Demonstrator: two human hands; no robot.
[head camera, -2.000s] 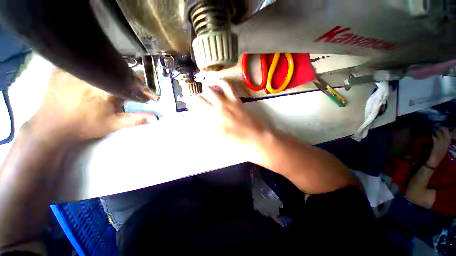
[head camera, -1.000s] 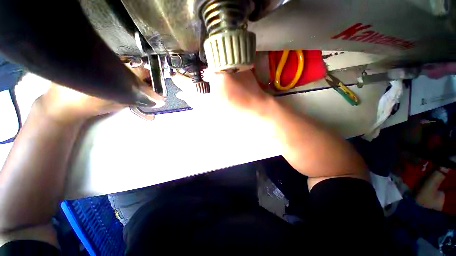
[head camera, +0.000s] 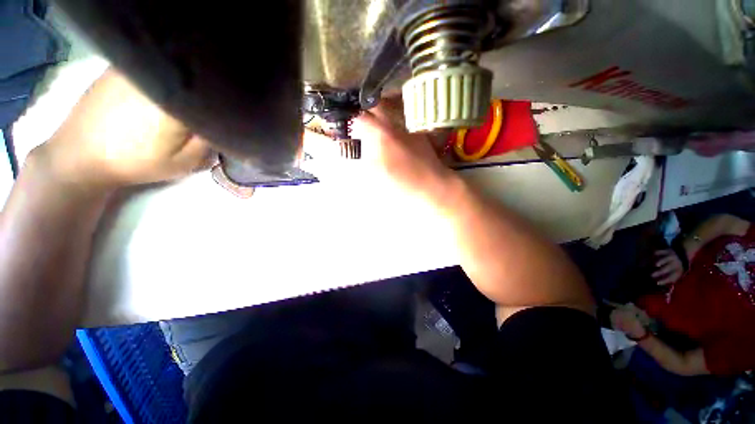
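A small dark grey-blue fabric piece (head camera: 277, 176) lies flat on the white table below the sewing machine head (head camera: 538, 62), largely hidden by a big dark blurred shape (head camera: 223, 74). My left hand (head camera: 132, 137) is at the piece's left side, its fingertips hidden behind the dark shape. My right hand (head camera: 393, 149) is right of the small knurled knob (head camera: 350, 148), its fingers hidden or washed out by glare. The needle is hidden. The cream ribbed tension knob (head camera: 448, 98) hangs close to the camera.
Yellow-handled scissors (head camera: 488, 137) lie on a red cloth (head camera: 517, 124). A small tool with a green-yellow handle (head camera: 565, 172) lies to their right. A white rag (head camera: 625, 199) hangs at the table's right edge. A person in red (head camera: 716, 306) is at the lower right. A blue crate (head camera: 132, 373) is below.
The view has shifted, so the dark shape and cream knob sit further right and cover more. The right hand, earlier beside the small knob with fingers visible, now has them obscured. More of the other person shows.
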